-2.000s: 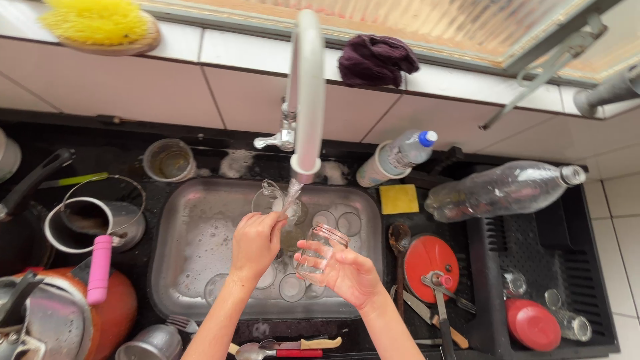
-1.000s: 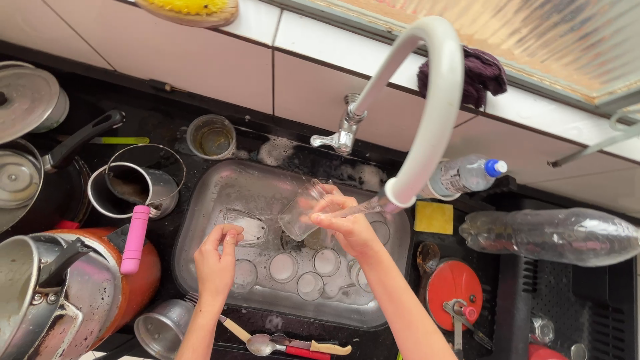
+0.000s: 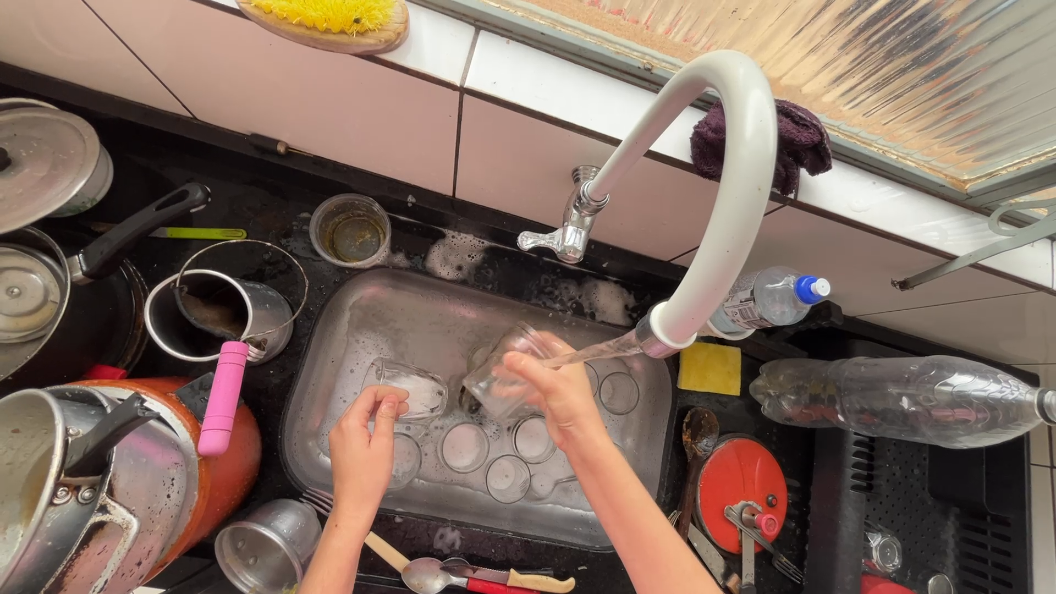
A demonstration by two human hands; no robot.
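My right hand (image 3: 557,384) grips a clear glass (image 3: 505,373), tilted under the water from the white curved faucet (image 3: 734,198). At the left, my left hand (image 3: 367,429) has its fingertips on the rim area of another clear glass (image 3: 408,389), which lies on its side low in the sink; whether the fingers close on it is partly hidden. Several more glasses, among them one (image 3: 464,447) below my hands, stand in the stainless steel sink (image 3: 346,318) among soap suds. The chrome tap handle (image 3: 554,240) is behind the basin.
Left of the sink are an aluminum mug (image 3: 268,313) with a strainer, an orange pot (image 3: 235,462) and stacked pans. A yellow sponge (image 3: 709,368), red lid (image 3: 742,493), large plastic bottle (image 3: 899,400) and black dish rack (image 3: 833,495) lie right. Spoons and knives (image 3: 540,582) lie in front.
My two hands have moved apart since the oldest frame, where they were close together near the stream. My right hand has brought its glass under the water. The view has shifted.
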